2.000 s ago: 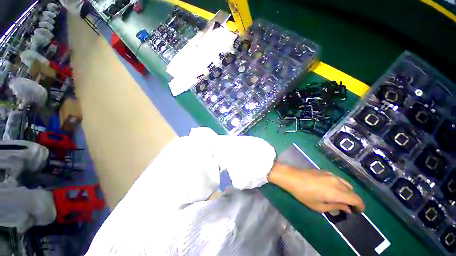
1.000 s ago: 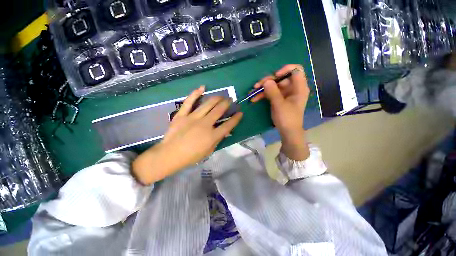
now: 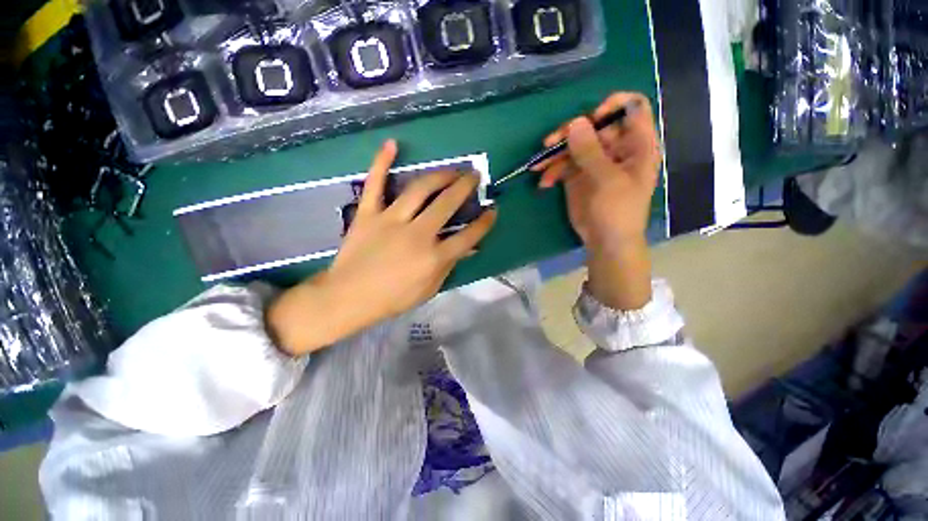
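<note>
The dark grey adhesive strip (image 3: 275, 234) with white edges lies flat on the green mat, its white corner at the right end. My left hand (image 3: 392, 249) lies palm down on the strip's right part, fingers spread. A black housing (image 3: 349, 216) shows partly beside the index finger; the rest is hidden under my hand. My right hand (image 3: 611, 173) holds a thin dark pointed tool (image 3: 549, 153). Its tip is by the strip's right end, with a tiny dark piece at it. Whether the tip touches the strip I cannot tell.
A clear blister tray (image 3: 305, 112) with black housings stands behind the strip. Another clear tray (image 3: 46, 254) is at the left, with tangled black frames (image 3: 112, 188) beside it. A spare adhesive sheet (image 3: 687, 112) lies at the right; beyond it are glossy clear trays (image 3: 834, 81) and a pale sleeve.
The tool in my right hand has moved slightly back from my left fingers, and a tiny dark piece now shows at its tip. My left hand stays on the strip. The view has shifted slightly.
</note>
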